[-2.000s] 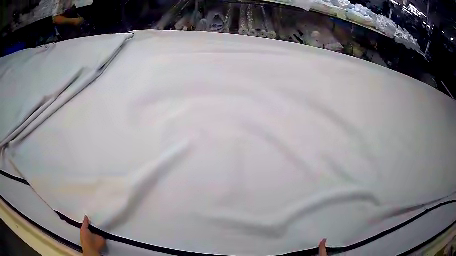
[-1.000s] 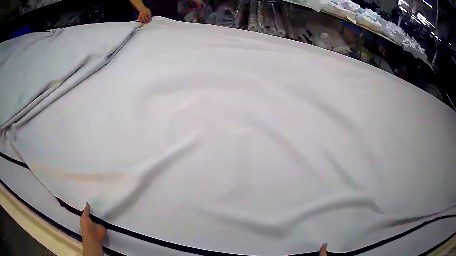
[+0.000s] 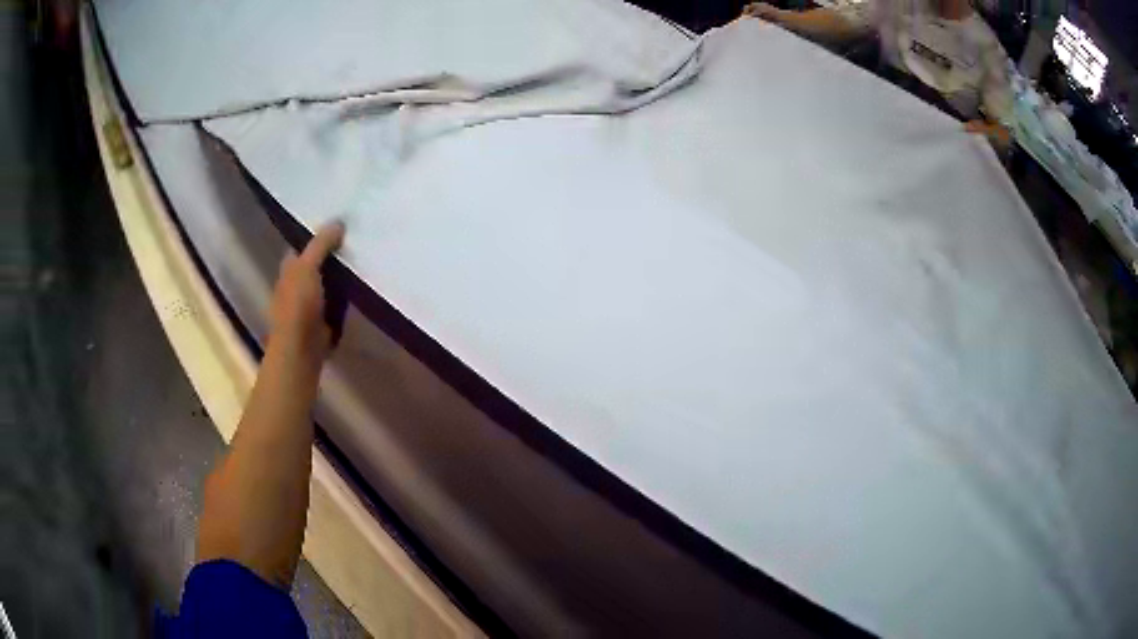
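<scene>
A wide pale fabric ply covers most of the table. My left hand grips its near edge, thumb on top, at the dark selvedge. The edge is lifted there, and the dark face shows below the selvedge. A bunched fold runs across the ply beyond my hand. My right hand is not in view.
Another person stands at the far side, with hands at the ply's far edge. The cream table border curves along the left, with a flat yellowish block on it. Grey floor lies beside the table.
The view has turned toward the left end of the table. The near edge is now raised, showing its dark face. My right hand has left the view. More of the other person shows.
</scene>
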